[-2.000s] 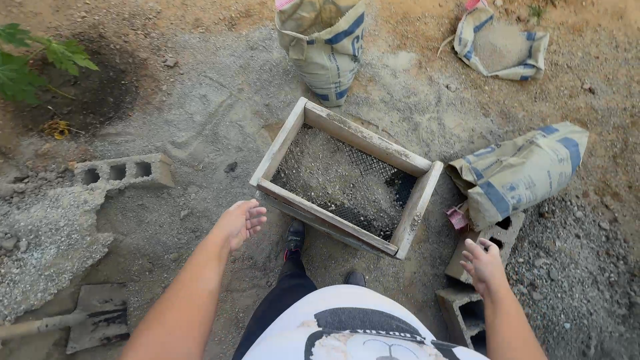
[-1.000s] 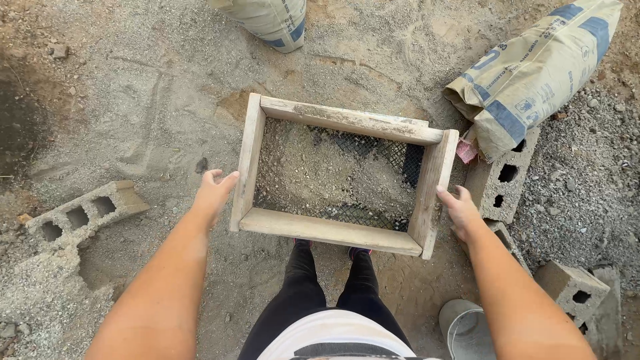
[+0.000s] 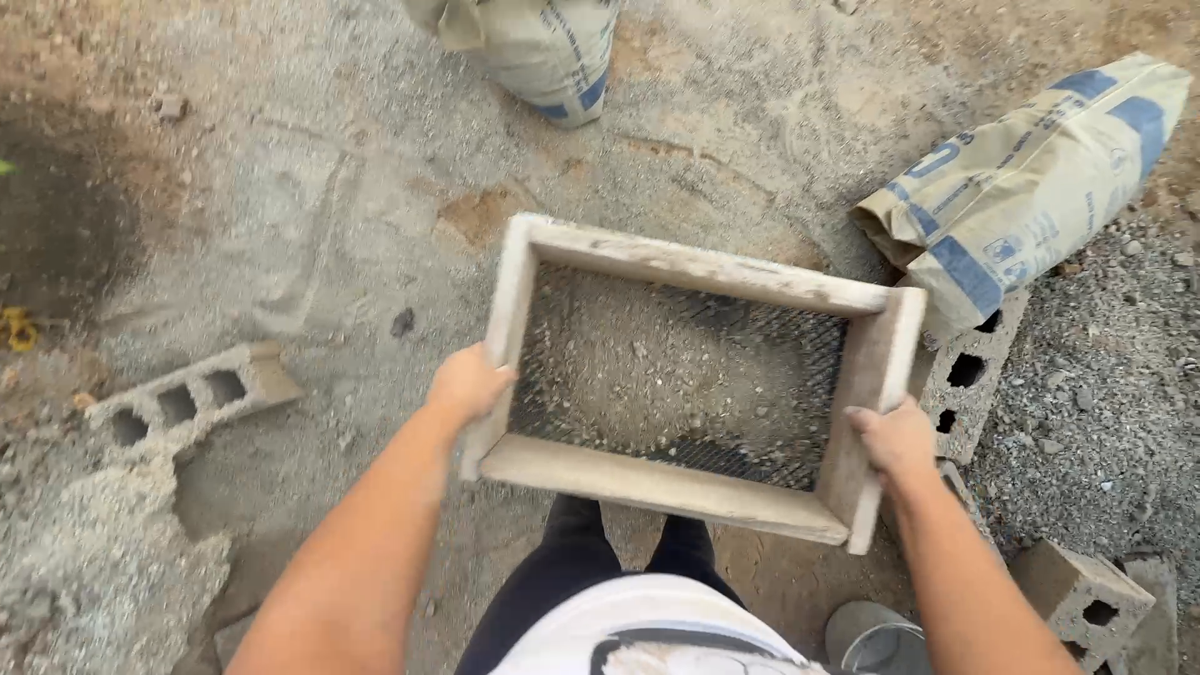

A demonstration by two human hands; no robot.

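A rectangular wooden-framed sieve (image 3: 666, 490) with dark wire mesh is held in front of my body, tilted slightly down to the right. Sandy, gravelly material (image 3: 656, 366) lies on its mesh, thickest toward the middle and left. My left hand (image 3: 472, 382) grips the left board of the frame. Around the right board my right hand (image 3: 897, 441) is closed, its thumb over the inner side. The fingers beneath both boards are partly hidden.
A paper cement bag (image 3: 1059, 178) lies at the right against a hollow concrete block (image 3: 975, 375). Another bag (image 3: 553, 56) stands beyond the sieve. Left is a second block (image 3: 197, 394) beside a sand pile (image 3: 94, 553). A bucket (image 3: 872, 637) and another block (image 3: 1078, 600) are at lower right.
Both hands, apart from the sieve two seconds ago, have come to its end boards and now grip them. The sieve has turned a little, its right end now nearer my body.
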